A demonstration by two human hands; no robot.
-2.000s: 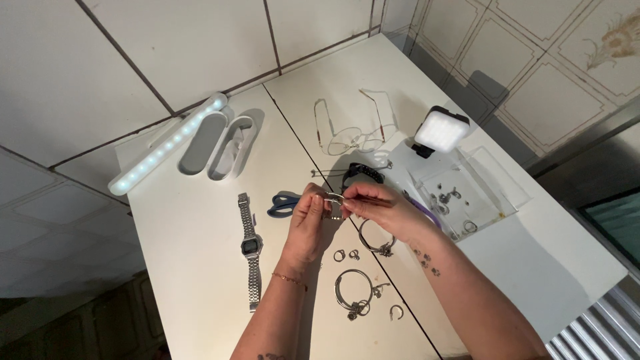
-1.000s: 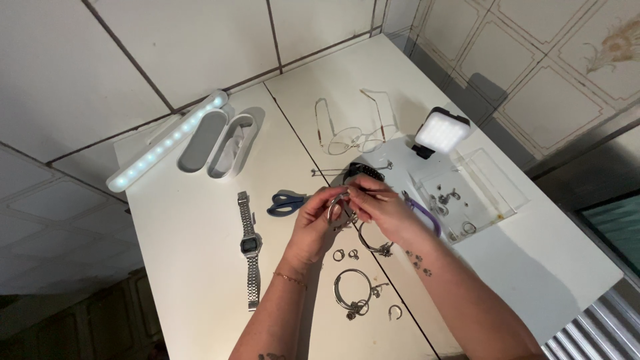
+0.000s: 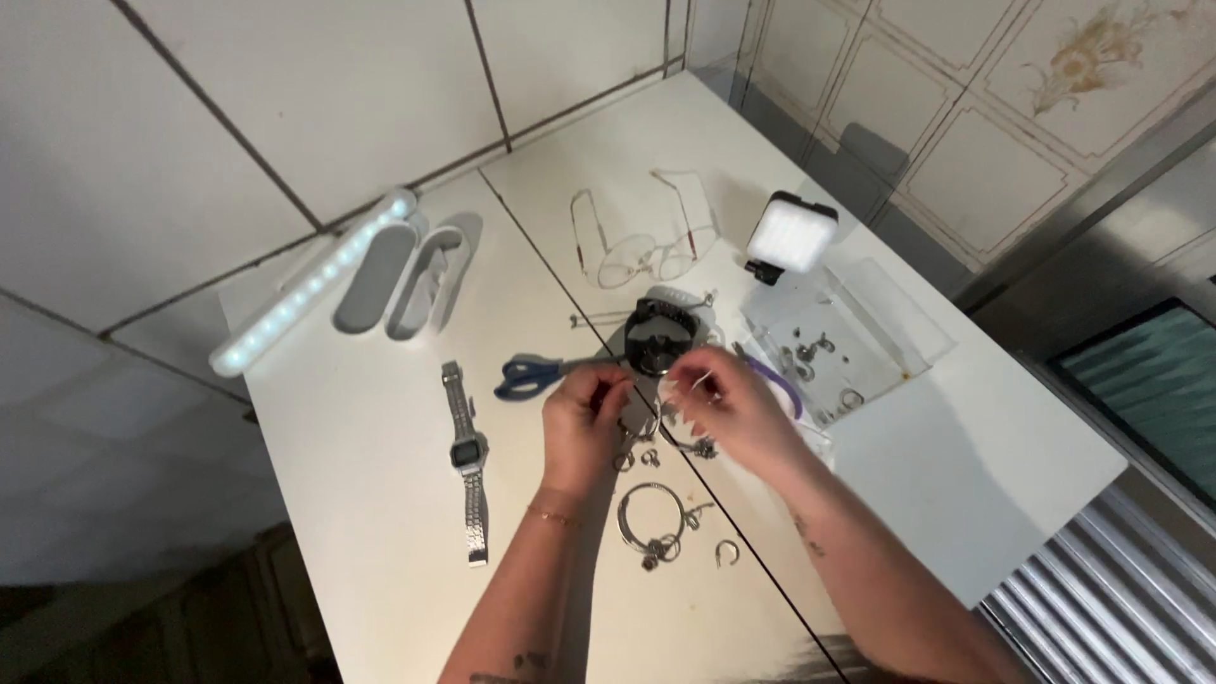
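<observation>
A thin metal bangle (image 3: 652, 424) with small charms hangs at the fingertips of my left hand (image 3: 587, 418), which are closed on it. Just to the right, my right hand (image 3: 727, 404) has bent, slightly blurred fingers; a small pale glint shows among them, but whether they hold something cannot be told. Another charm bangle (image 3: 701, 446) lies partly under the right hand. Nearer me are a larger charm bangle (image 3: 621, 522), two small rings (image 3: 650, 458) and an open-ended ring (image 3: 728, 553). A black watch (image 3: 662, 332) sits just beyond both hands.
Blue-handled scissors (image 3: 527, 377) and a silver digital watch (image 3: 466, 454) lie left. Eyeglasses (image 3: 629, 261), an open grey case (image 3: 375, 278) and a lit light bar (image 3: 313, 285) stand beyond. On the right are a clear tray (image 3: 879, 404), a square lamp (image 3: 791, 236) and a purple curved object (image 3: 781, 385).
My hands, together at the bangle one and two seconds ago, have moved apart. The bangle now hangs lower by my left hand.
</observation>
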